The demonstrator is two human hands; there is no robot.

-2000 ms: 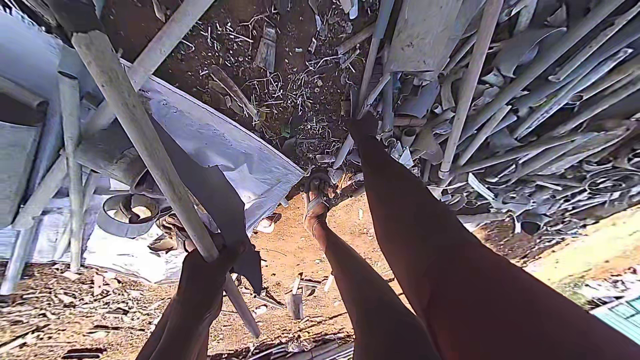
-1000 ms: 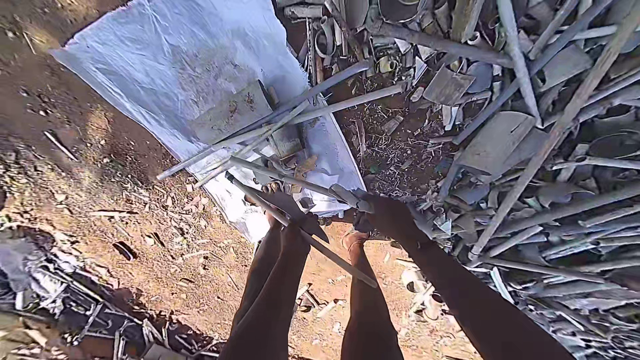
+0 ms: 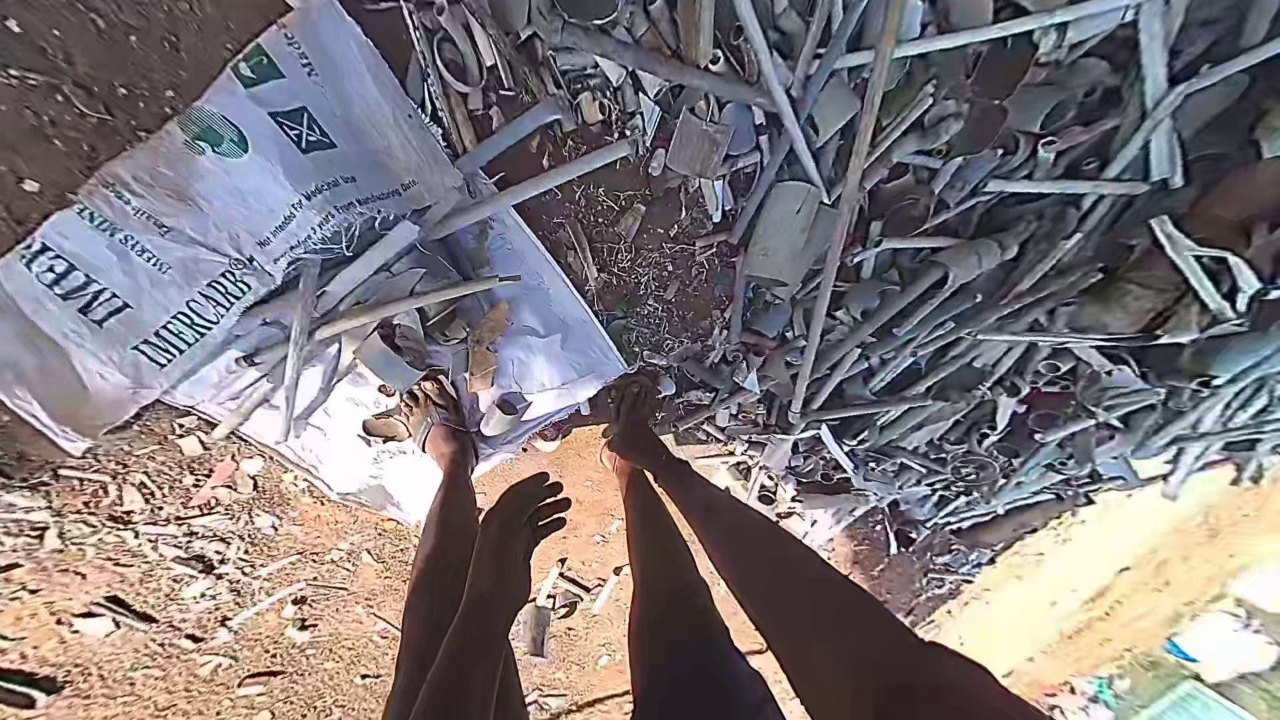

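Observation:
My left hand (image 3: 525,510) hangs over the bare soil, just right of my left foot (image 3: 440,415), with its fingers apart and nothing in it. Low in front of my right foot, my right hand (image 3: 635,405) reaches to the left edge of a scrap pile (image 3: 900,300); dark shadow hides what its fingers touch. Long grey pipe-like lengths (image 3: 540,185) and a thin pale stick (image 3: 415,303) lie across a white woven sack (image 3: 560,345) that bears printed writing. A short curved grey piece (image 3: 385,360) and a brown flat scrap (image 3: 487,345) lie there too.
The scrap pile of split tubes, strips and curved shards fills the right side. A long pole (image 3: 850,210) leans over it. Small chips litter the soil (image 3: 250,560) at lower left. A short grey tube (image 3: 536,628) lies between my legs. A pale-green object (image 3: 1190,703) shows at bottom right.
One second ago both hands were at long strips over the sack; the left hand is now empty and lower. My right hand has gone down beside the pile. More lengths lie on the sack.

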